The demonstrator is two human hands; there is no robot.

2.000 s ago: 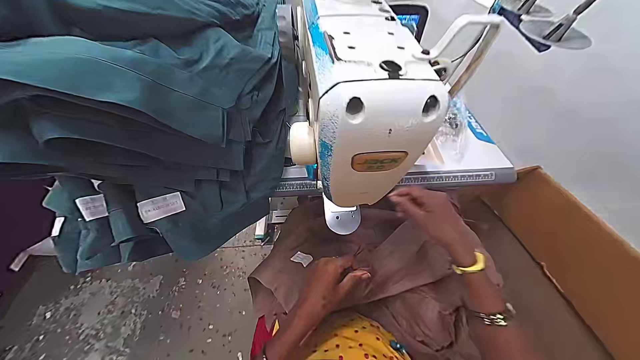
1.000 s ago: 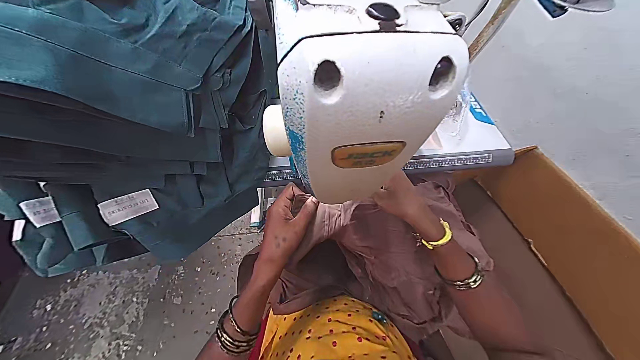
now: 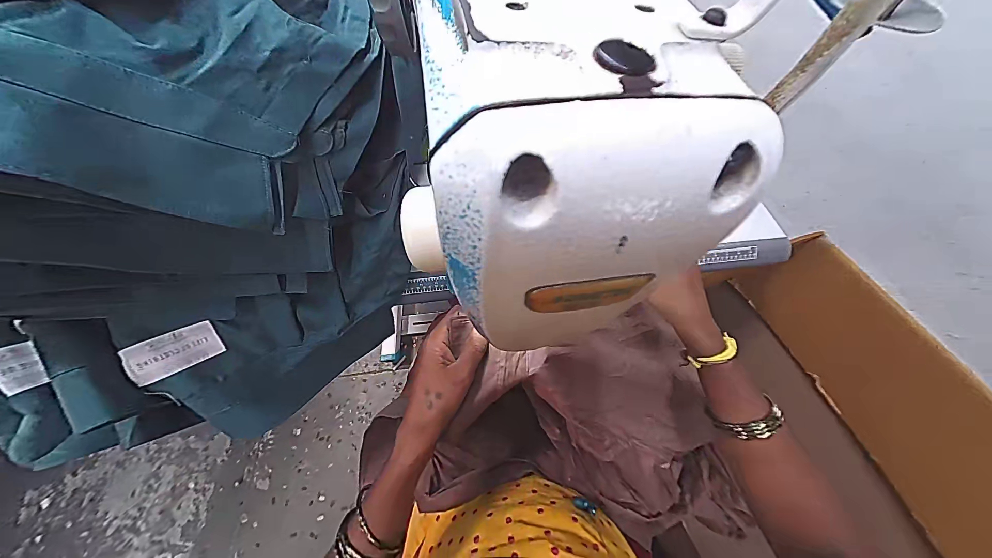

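A white industrial sewing machine head (image 3: 604, 209) fills the upper middle and hides the needle area. Brown fabric (image 3: 612, 411) hangs from beneath it over the lap. My left hand (image 3: 446, 364) pinches the fabric between thumb and fingers just left of the machine head's lower edge. On the other side, my right hand (image 3: 686, 310) is at the same fabric, its fingertips hidden behind the machine head, so its grip does not show.
A thick pile of dark teal garments (image 3: 178, 232) with white labels lies left of the machine. At the right stands a brown cardboard-like panel (image 3: 891, 364). Scraps litter the grey floor (image 3: 256, 480) at lower left. A ruler strip (image 3: 728, 254) runs along the machine bed.
My left hand has moved from the fabric in the lap up to the machine head's lower edge. My right hand has gone partly behind the head. The view has moved closer to the machine.
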